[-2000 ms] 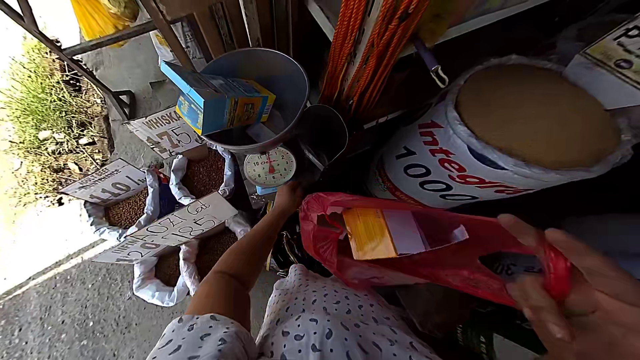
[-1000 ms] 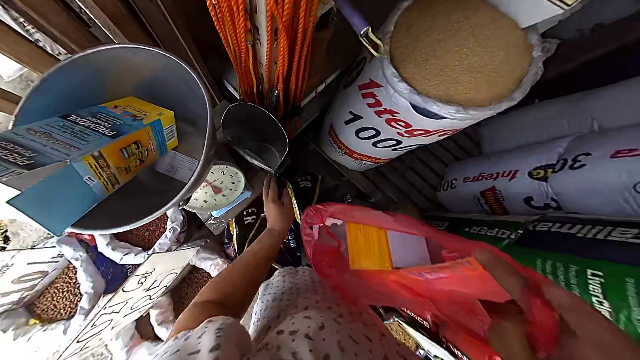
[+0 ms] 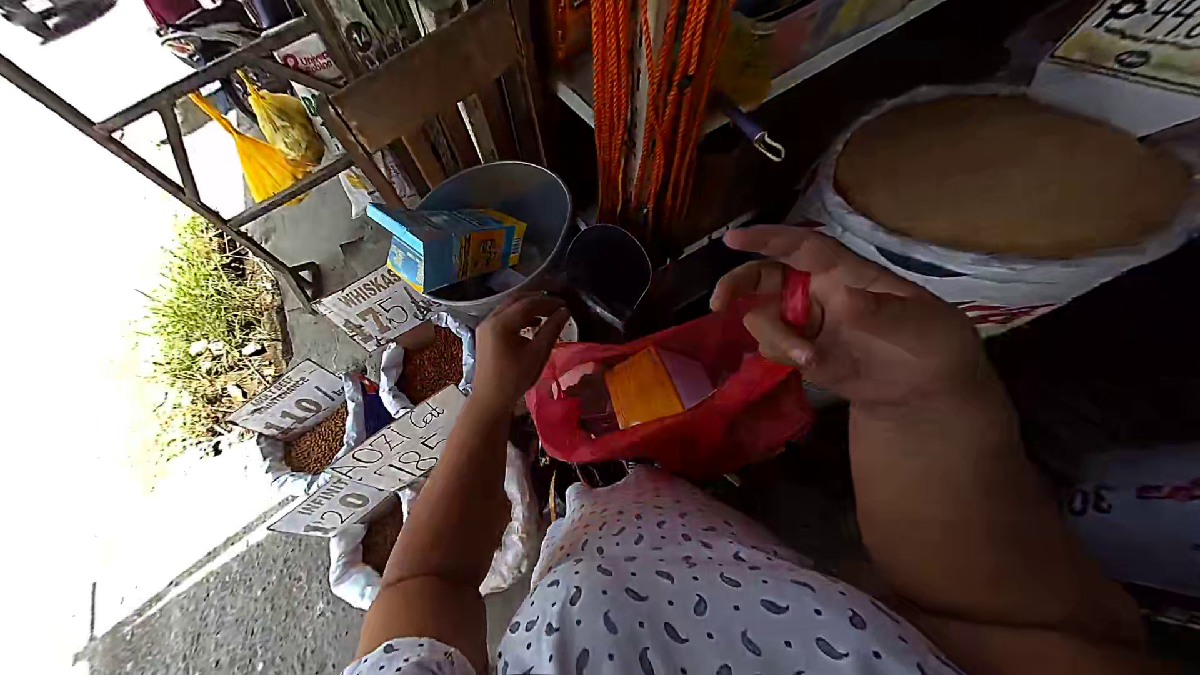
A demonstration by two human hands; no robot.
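A red plastic bag hangs by its handle from the fingers of my right hand; a yellow-and-white box shows inside it. My left hand, fingers bent, is at the near rim of a metal pan and partly hides the dial scale below; whether it touches the rim I cannot tell. A blue and yellow carton, its flap up, leans in the pan. Just right of the pan is a dark metal scoop.
Open sacks of pet food with price signs stand at the left. Orange ropes hang behind the scoop. A large grain-filled container stands at the right, and a metal railing runs along the upper left.
My left hand has moved from beside the scoop to the pan's near rim. My right hand has lifted, with the bag's handle on its fingers. The view has swung noticeably.
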